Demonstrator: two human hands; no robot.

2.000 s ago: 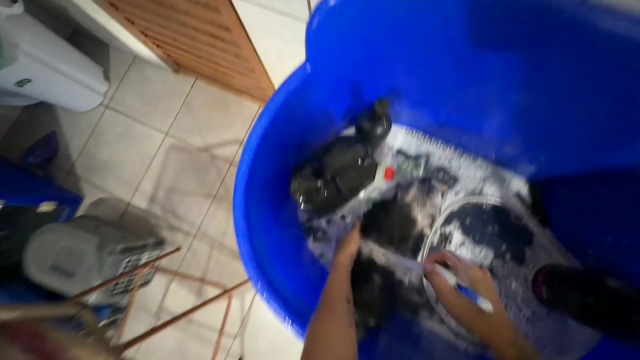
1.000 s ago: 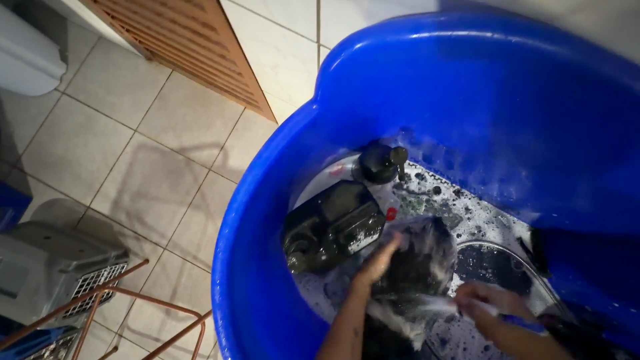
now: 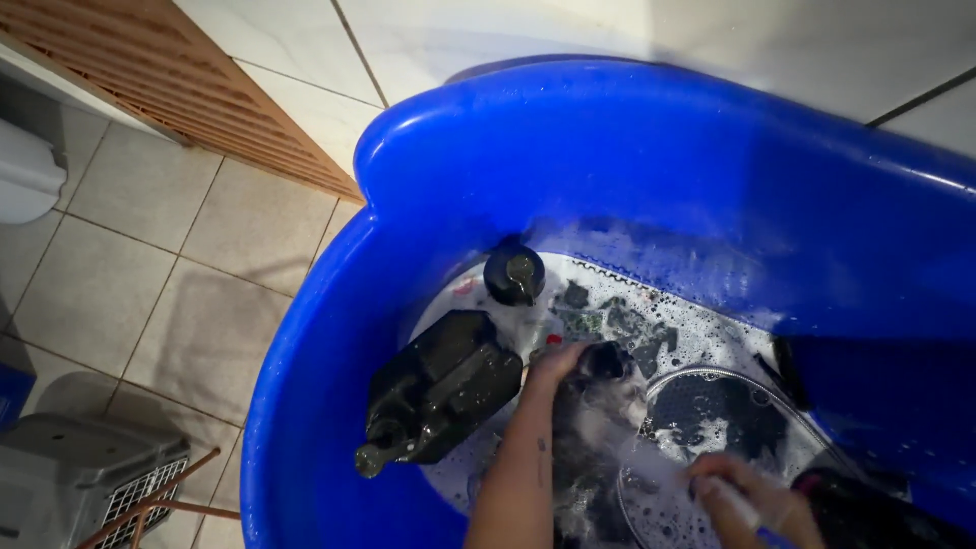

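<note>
A wet, dark-furred animal (image 3: pixel 587 473) stands in the soapy water of a big blue plastic tub (image 3: pixel 648 175). My left hand (image 3: pixel 560 362) rests at its head, the fingers partly hidden by the wet fur. Lower right, my right hand (image 3: pixel 743 496) is closed around a shower handle (image 3: pixel 724 496), whose spray strikes the animal. A metal shower hose (image 3: pixel 709 371) loops through the foam. To the left of my left arm lies a black plastic jug with a pump (image 3: pixel 442 389). Behind it a round black pump bottle (image 3: pixel 515 274) stands near the tub wall.
A red cap (image 3: pixel 553 339) shows beside my left hand. On the tiled floor (image 3: pixel 168 305), left of the tub, are a grey pet carrier (image 3: pixel 76 473) and a copper-coloured metal frame (image 3: pixel 164 503). An orange louvred door (image 3: pixel 191 84) stands at upper left. A dark object (image 3: pixel 862 503) lies at lower right.
My left hand has moved from the animal's side to its head. The shower handle stays in my right hand. The view has shifted closer over the tub.
</note>
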